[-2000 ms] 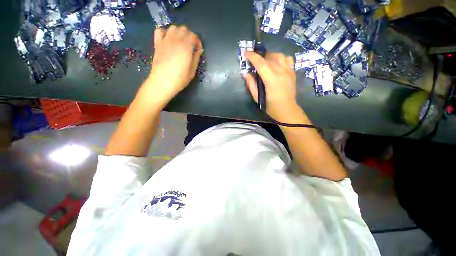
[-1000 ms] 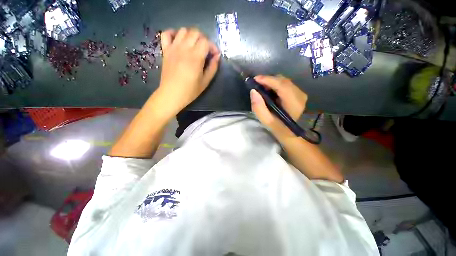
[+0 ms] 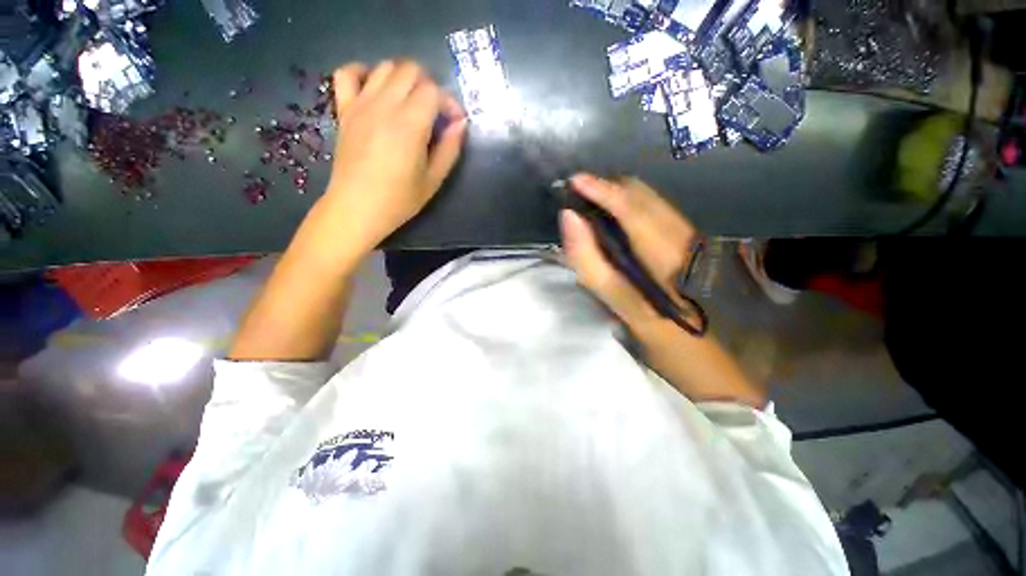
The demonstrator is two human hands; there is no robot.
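Observation:
A single blue and silver circuit board (image 3: 479, 74) lies on the dark green bench top in front of me. My right hand (image 3: 624, 242) holds the black handle of the soldering iron (image 3: 617, 248); its blurred shaft points up and left toward the board's lower end. My left hand (image 3: 394, 135) is just left of the board, fingers bent down at the bench; whether it holds a small part cannot be seen. Small dark red components (image 3: 287, 141) lie scattered left of my left hand, with a denser heap (image 3: 129, 149) farther left.
A heap of circuit boards (image 3: 720, 79) lies at the right, another (image 3: 68, 84) at the far left. Dark glittering metal parts (image 3: 872, 51) and a round yellow-green item (image 3: 928, 152) are at the right. A red crate (image 3: 146, 281) is below the bench's left edge.
Since two seconds ago, my right hand has let go of the board and moved down and right with the iron. The board now lies alone near my left hand. The view has shifted.

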